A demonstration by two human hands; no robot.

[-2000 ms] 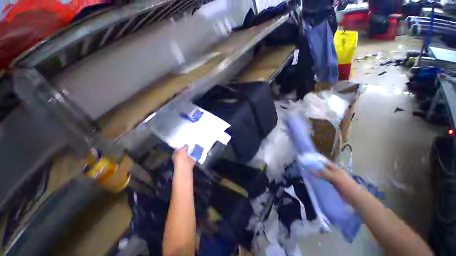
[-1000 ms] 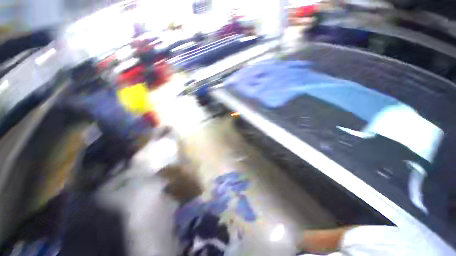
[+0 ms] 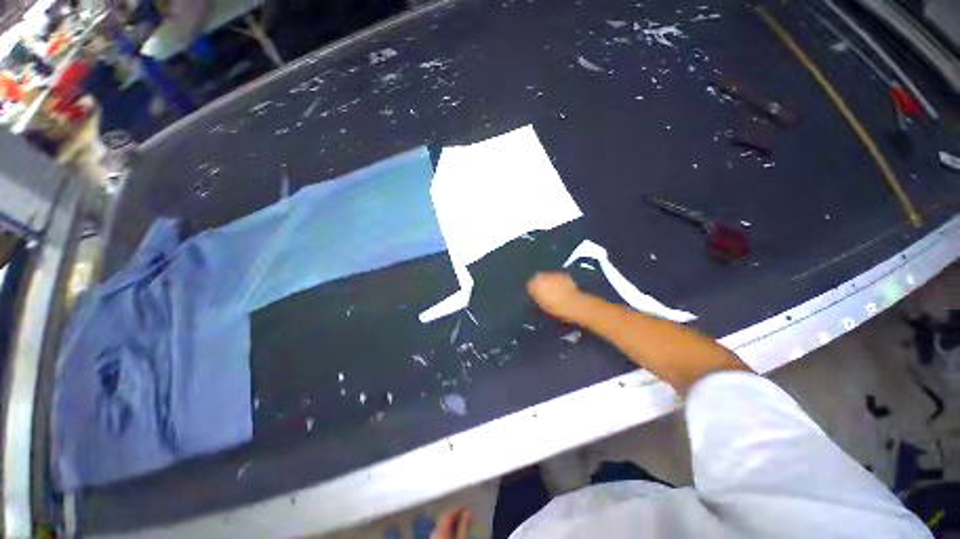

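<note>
Light blue fabric (image 3: 211, 347) lies on the black-topped table (image 3: 632, 126), crumpled at the left, with a flat strip reaching to a white pattern piece (image 3: 505, 190). A narrow bent white piece (image 3: 450, 300) hangs from its lower corner; a curved one (image 3: 626, 286) lies to the right. My right hand (image 3: 553, 295) reaches over the table between these narrow pieces, fingers curled; whether it holds anything cannot be told. My left hand (image 3: 453, 523) shows only in part at the bottom edge, below the table edge; its grip cannot be told.
Red-handled shears (image 3: 724, 240) lie right of the curved piece. A dark tool (image 3: 760, 103) lies farther back. A long yellow-tan strip (image 3: 847, 121) runs along the right, near another red-handled tool (image 3: 903, 102). White scraps (image 3: 658, 35) dot the table. Dark scraps (image 3: 937, 337) litter the floor.
The view has swung from the rack to the table. The white sheet and blue bundle seen in my hands earlier no longer show. My right hand is now over the table.
</note>
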